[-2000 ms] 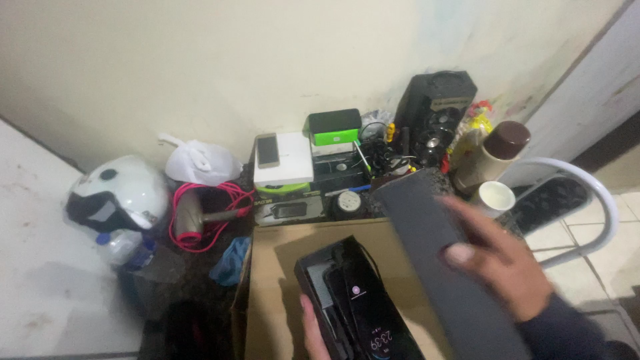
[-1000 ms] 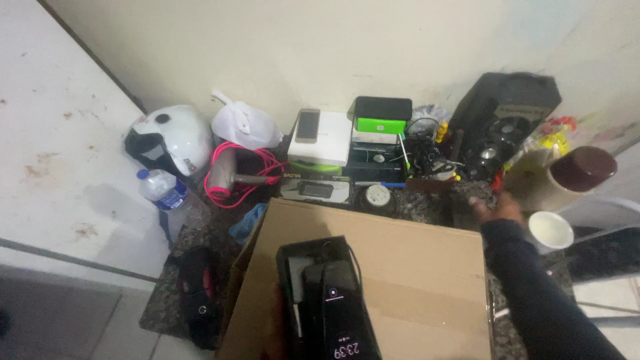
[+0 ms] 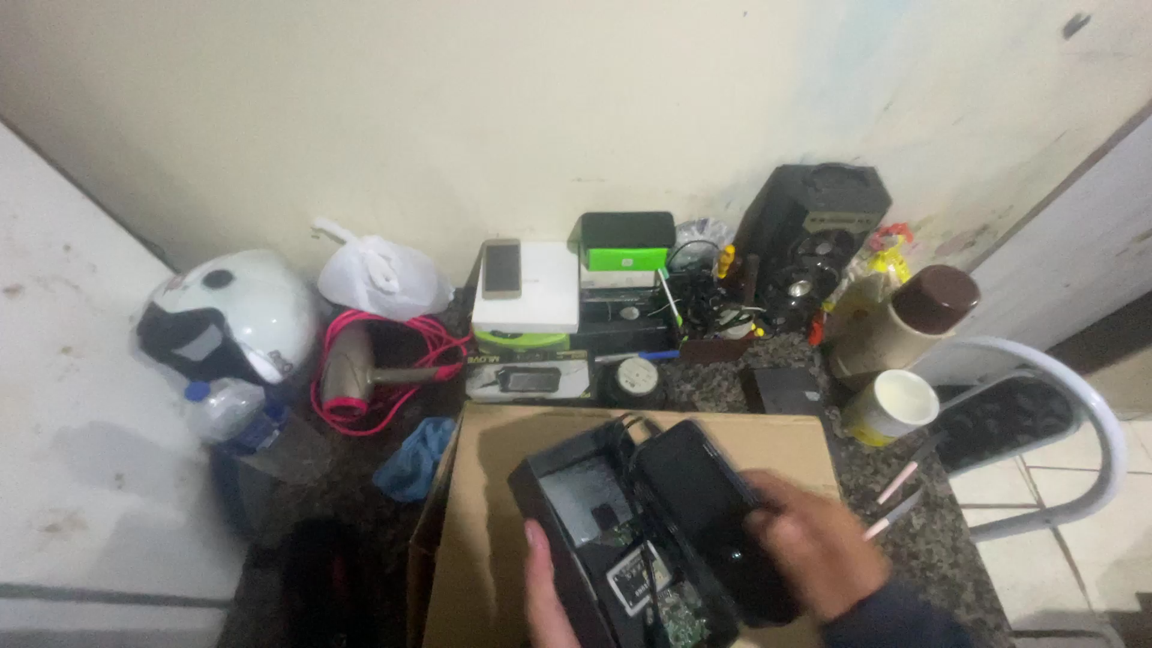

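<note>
A black smartphone (image 3: 711,513) with its dark screen up is gripped by my right hand (image 3: 814,540) at its right edge. It tilts over the right side of an open black box (image 3: 576,531), which my left hand (image 3: 547,585) holds along the left wall. Inside the box lie a silvery flat part (image 3: 583,499), a metal-cased module (image 3: 639,576), a green circuit board (image 3: 681,616) and dark cables (image 3: 634,427). Beneath them is a cardboard box (image 3: 504,450). The lower end of the black box is cut off by the frame.
Behind the cardboard stand a white box (image 3: 540,301) with a phone (image 3: 502,268) on it, a speaker (image 3: 810,243), a thermos (image 3: 900,315) and a cup (image 3: 891,408). At left are a helmet (image 3: 238,315), a hair dryer (image 3: 351,369) and a plastic bottle (image 3: 229,414). Two knives (image 3: 895,499) lie at right.
My right hand has come back from beside the thermos and now grips the smartphone, lifted off the box's contents. The dark lid it held two seconds ago is out of that hand.
</note>
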